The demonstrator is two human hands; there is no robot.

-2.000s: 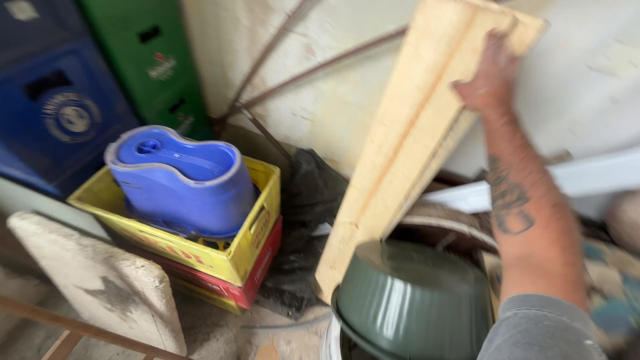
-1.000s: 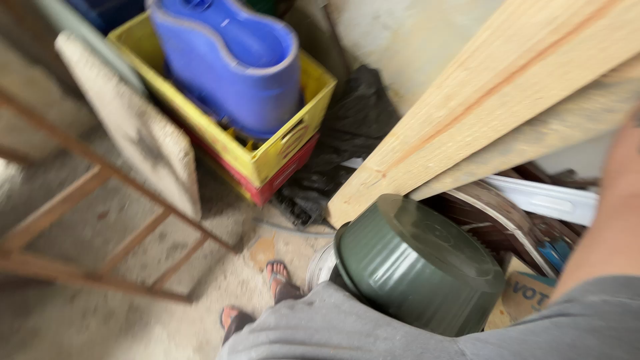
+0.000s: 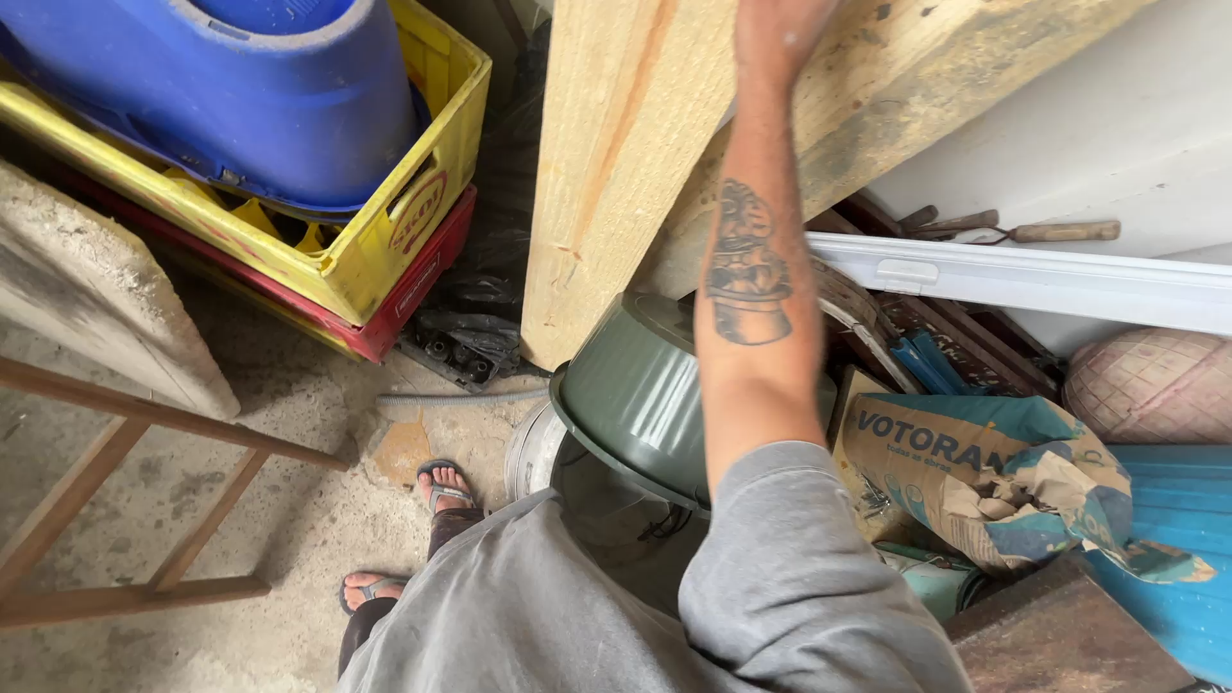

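Two light wooden boards stand at a slant at the top centre: a clean pale board (image 3: 616, 173) on the left and a stained board (image 3: 895, 106) to its right. My right hand (image 3: 784, 34) lies over the boards at the top edge; its fingers are cut off by the frame, so its grip is hidden. Below my forearm a dark green plastic tub (image 3: 635, 395) rests tilted on a white bucket (image 3: 531, 448), close to the foot of the pale board. My left hand is out of view.
Left stand a blue plastic container (image 3: 289, 106) in a yellow crate (image 3: 385, 231) on a red crate (image 3: 423, 289), a stone-like slab (image 3: 106, 279) and a wooden ladder-like frame (image 3: 202, 520). Right lie a white strip (image 3: 1020, 279), a torn paper sack (image 3: 943, 472) and wood-handled tools (image 3: 1068, 232).
Two seconds ago my right hand was on the upper part of the pale board; now it is at the top edge of view. The boards appear spread apart, with the stained one showing more.
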